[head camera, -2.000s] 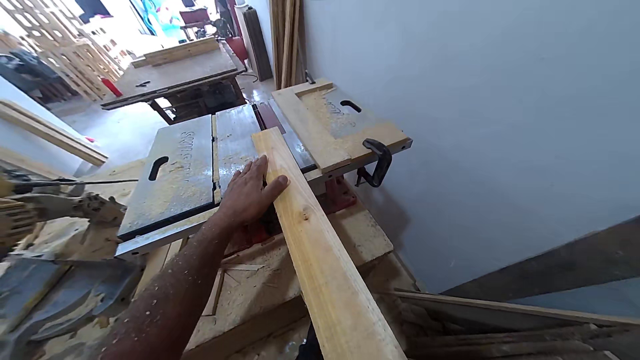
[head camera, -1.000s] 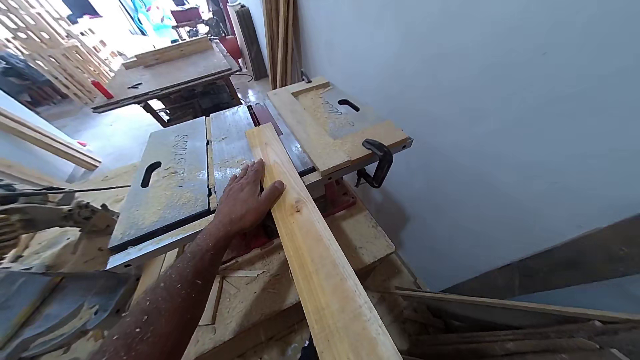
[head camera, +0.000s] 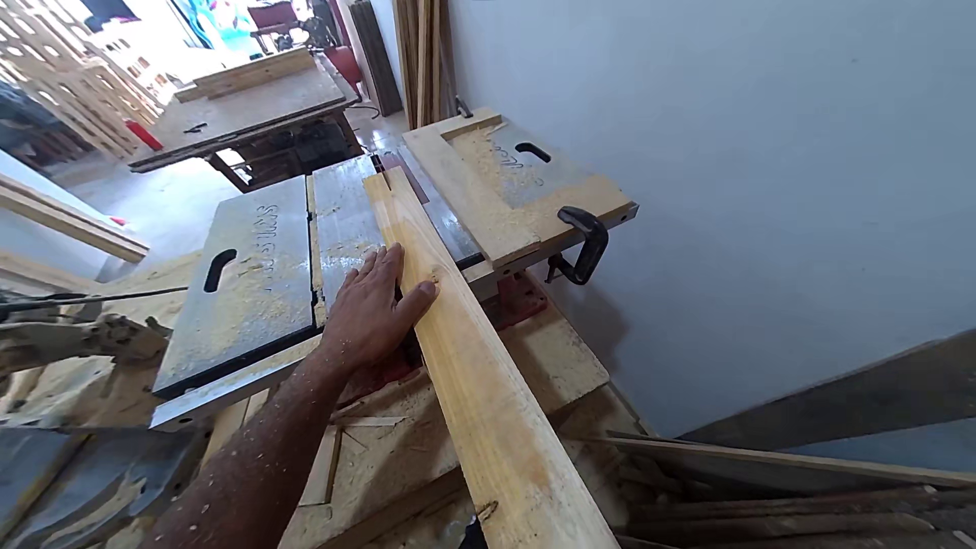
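A long pale wooden board lies lengthwise over the table saw's metal top and runs back toward the camera, out at the bottom edge. Its far end bears a narrow dark slit, beside the red insert; the saw blade cannot be made out clearly. My left hand holds the board's left edge, fingers along the side and thumb on the top face. Sawdust specks cover the forearm. Right of the board, a wooden L-shaped piece is held to the saw top by a black C-clamp. My right hand is out of view.
A white wall rises on the right, with stacked boards low beside it. Behind the saw stands a worktable with planks on it. Tall strips lean on the wall. At left is a dusty metal machine.
The board has slid a little farther away over the saw top, with my left hand staying on its edge. The slit in its far end now shows plainly.
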